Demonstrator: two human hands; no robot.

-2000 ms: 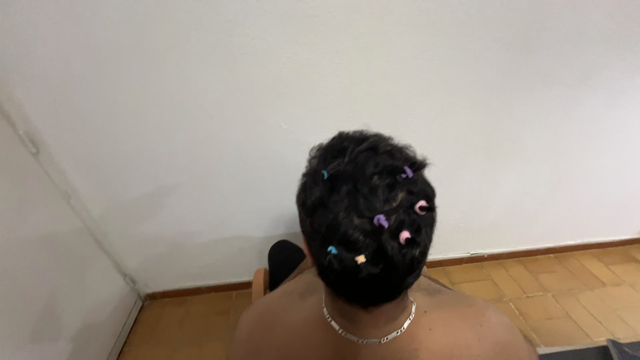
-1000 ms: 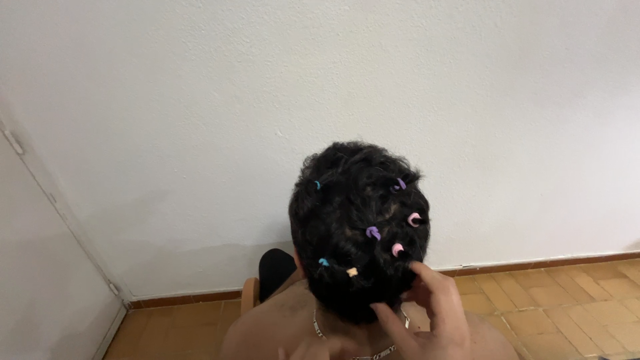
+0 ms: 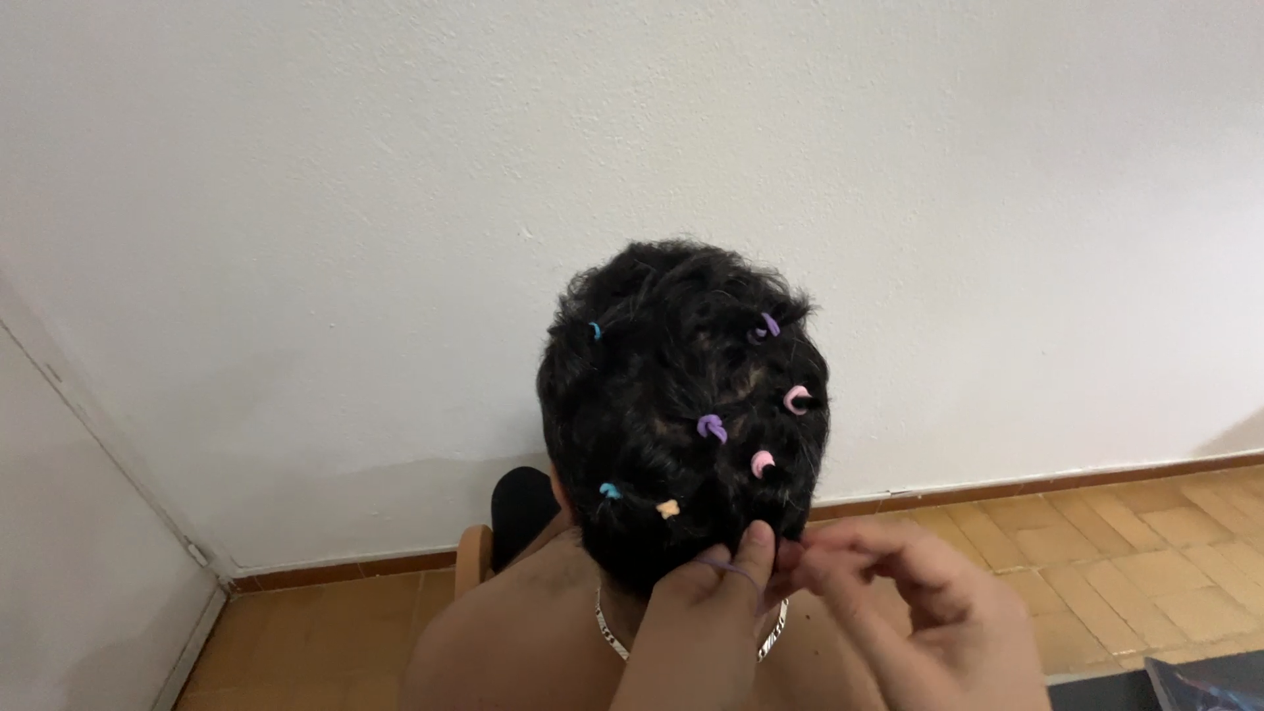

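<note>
A seated person's head of short black hair [image 3: 681,395] faces the wall. Small elastic hair ties gather tufts: purple [image 3: 712,428], pink [image 3: 796,399], blue [image 3: 609,491] and pale orange [image 3: 669,509]. At the lower right of the back of the head, my left hand [image 3: 716,597] pinches hair between thumb and fingers, with a thin purple elastic [image 3: 731,568] looped by its fingers. My right hand [image 3: 913,592] meets it from the right, fingertips together at the same hair; whether they grip the hair or the elastic is hidden. A silver chain necklace [image 3: 610,627] lies around the neck.
A white wall [image 3: 395,247] stands in front of the person, with a brown skirting along a tiled floor [image 3: 1116,563]. At left is a white door or panel [image 3: 89,553]. A wooden chair part [image 3: 474,558] shows beside the person, and a dark surface [image 3: 1205,681] is at lower right.
No hands show in the earliest frame. They then come in from below, and now both are together at the lower right of the head, with a purple elastic visible at the left.
</note>
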